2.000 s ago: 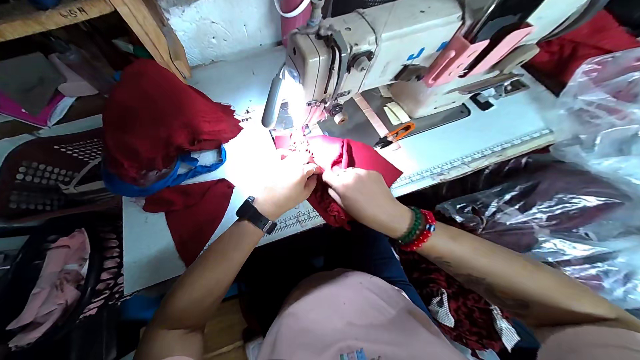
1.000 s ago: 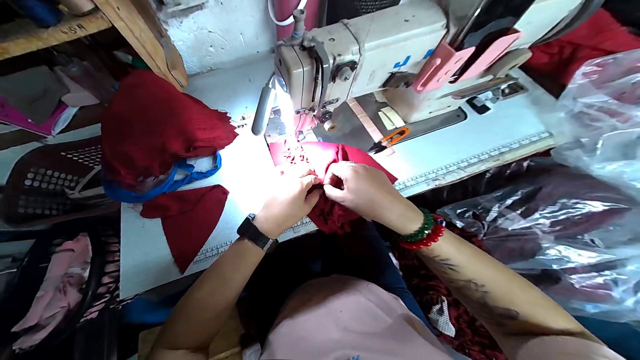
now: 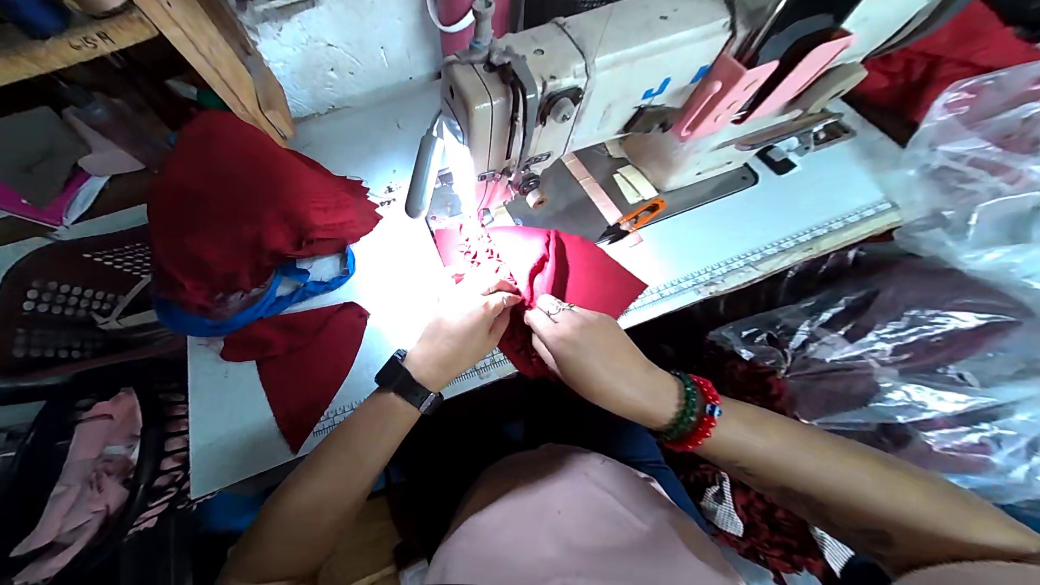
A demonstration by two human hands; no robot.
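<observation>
Below the needle area of a sewing machine (image 3: 520, 106), a red fabric piece (image 3: 589, 272) lies on the white table, its near part hanging at the edge. My left hand (image 3: 463, 329) pinches the fabric's gathered edge with thumb and index finger. Right beside it, my right hand (image 3: 593, 353) grips the same edge, fingertips almost touching the left ones. Patterned, lace-like cloth shows under strong glare just behind my left fingers. Orange-handled thread snips (image 3: 638, 219) lie behind the fabric, on the machine bed. The presser foot is hard to make out in the glare.
A heap of red fabric (image 3: 244, 211) with a blue band stands at the left, beside a loose red piece (image 3: 313, 366). A ruler strip (image 3: 764, 253) runs along the table's front edge. Clear plastic bags (image 3: 918, 349) bulge at the right. A perforated basket (image 3: 61, 301) stands far left.
Both hands stay together at the fabric's edge. More of the red fabric lies spread out to the right of my fingers than two seconds ago.
</observation>
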